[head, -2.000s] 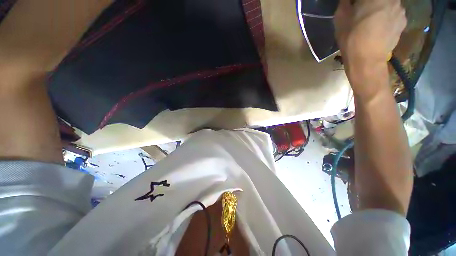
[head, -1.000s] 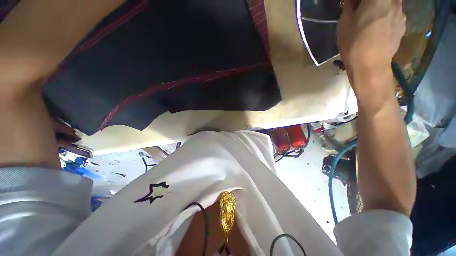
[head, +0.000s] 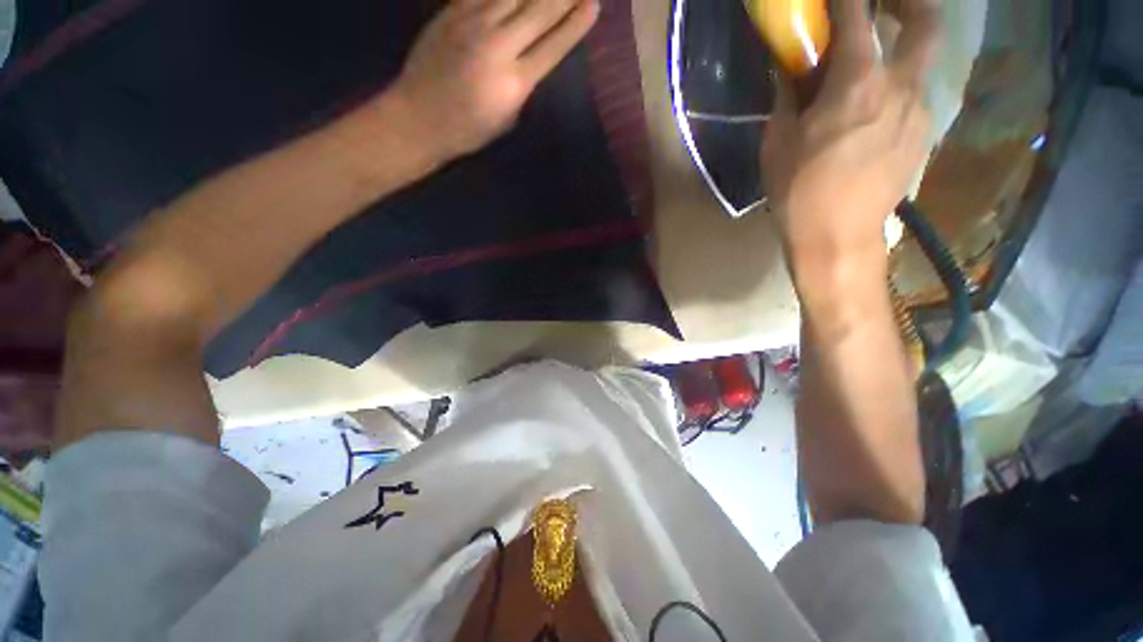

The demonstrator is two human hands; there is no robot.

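A black garment panel [head: 527, 238], wrong side up, lies on the cream table cover [head: 733, 282], with a maroon line curving along its near part and a maroon striped edge at its right end. My left hand [head: 489, 63] rests on the panel near that edge, fingers extended, palm down. My right hand [head: 846, 138] is around the orange-yellow handle of the steam iron [head: 725, 88] at the top. The iron's dark pointed body with a bright rim stands on the cover just right of the panel. Its far part is cut off by the frame.
The brown stained iron rest [head: 1003, 138] is at the right end of the table. A dark hose [head: 940, 251] hangs beside my right wrist. Maroon fabric [head: 31, 326] lies at the left. Red objects [head: 717, 386] are on the pale floor below the table.
My left hand has come into view on the panel near its striped edge. My right hand and the iron have moved left, closer to the panel. More of the yellow handle shows.
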